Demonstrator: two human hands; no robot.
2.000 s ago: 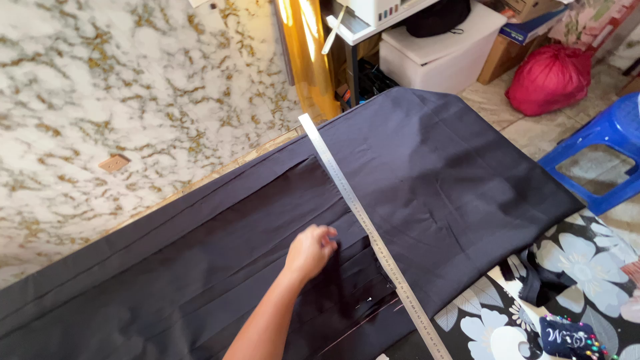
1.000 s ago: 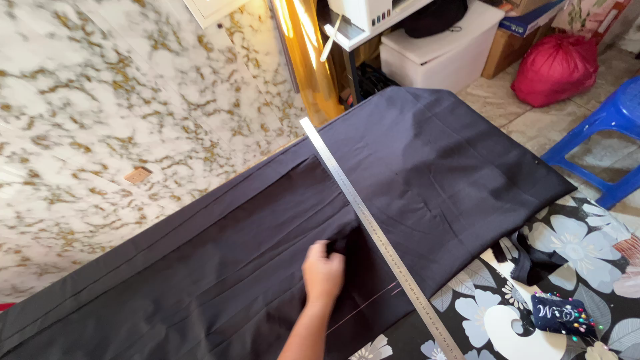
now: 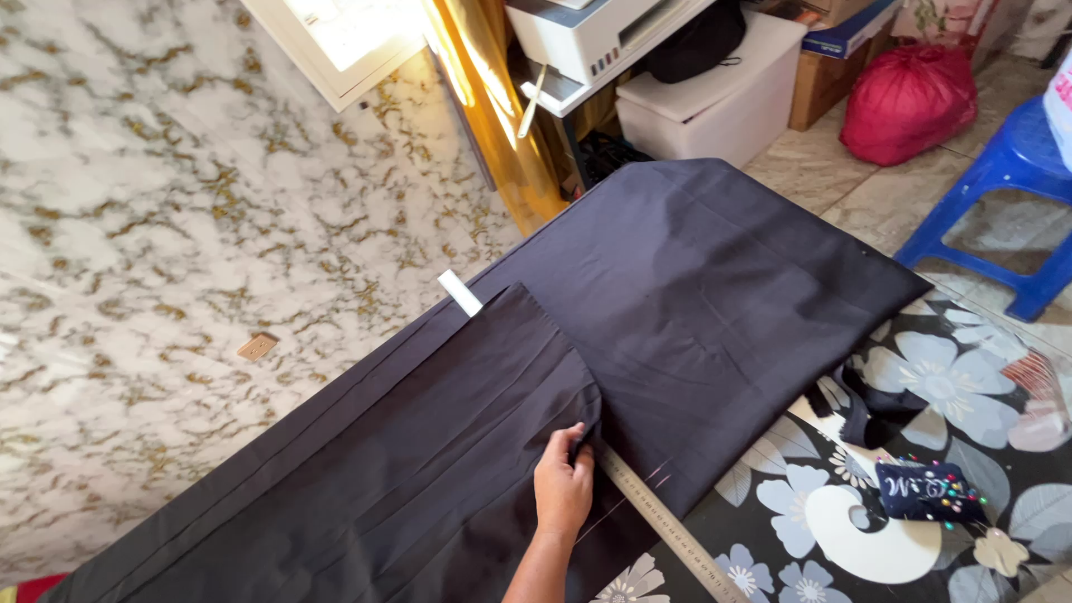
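Observation:
My left hand point(image 3: 565, 479) pinches the edge of a dark cloth layer point(image 3: 469, 402) between thumb and fingers. This layer lies over the middle of a long metal ruler point(image 3: 662, 519), whose white-looking far end point(image 3: 460, 292) sticks out at the cloth's upper edge. The ruler's near part, with its scale, runs down to the bottom of the view. More dark cloth point(image 3: 687, 276) spreads beneath and beyond. Pale chalk-like lines mark the cloth beside the ruler. My right hand is not in view.
On the floral table cover point(image 3: 938, 377) lie a white curved piece point(image 3: 879, 536), a dark pincushion point(image 3: 930, 492) with colored pins, and dark cloth scraps point(image 3: 879, 410). Beyond stand a blue plastic stool point(image 3: 980, 184), a red bag point(image 3: 909, 105), a white box point(image 3: 712, 92) and a printer point(image 3: 586, 42). A marbled wall point(image 3: 209, 209) borders the cloth.
The upper cloth layer now covers the ruler's middle, which lay bare on top before. My left hand has moved to the ruler with the cloth edge in its fingers.

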